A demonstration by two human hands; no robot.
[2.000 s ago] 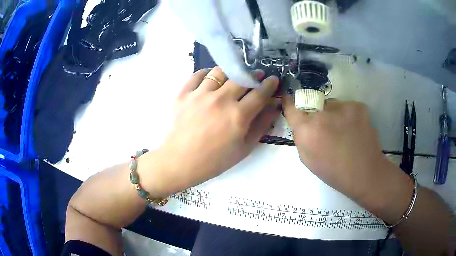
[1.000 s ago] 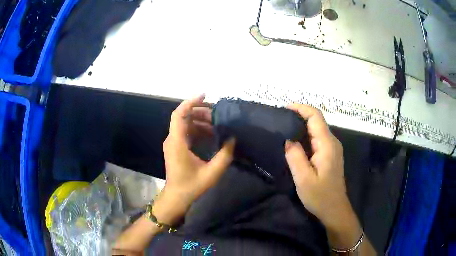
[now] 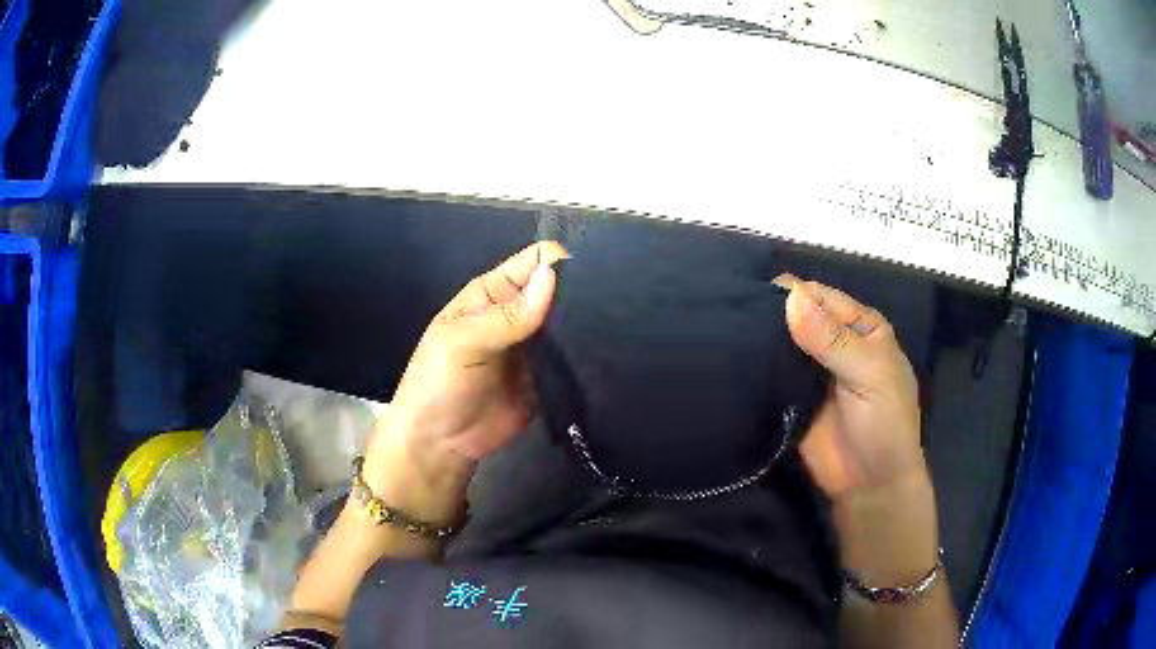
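A black pouch piece (image 3: 678,342) is held spread over my lap, below the table's front edge. A pale zipper line curves along its lower, rounded end. My left hand (image 3: 475,349) grips its left side, with the thumb near the top left corner. My right hand (image 3: 862,380) grips its right side, with the thumb near the top right corner. Some fingers of both hands are hidden behind the fabric.
The white table (image 3: 507,102) spans the top, with a printed ruler (image 3: 938,228). Black snips (image 3: 1013,114) and a purple-handled screwdriver (image 3: 1091,127) lie at the upper right. Blue bin frames (image 3: 44,330) stand left. A clear plastic bag (image 3: 190,545) with something yellow lies low left. Black fabric (image 3: 159,76) lies upper left.
The hands left the sewing machine and brought the pouch piece over the lap. Since one second ago it has been opened out flatter, its zipper curve now showing at the bottom. The view has shifted downward.
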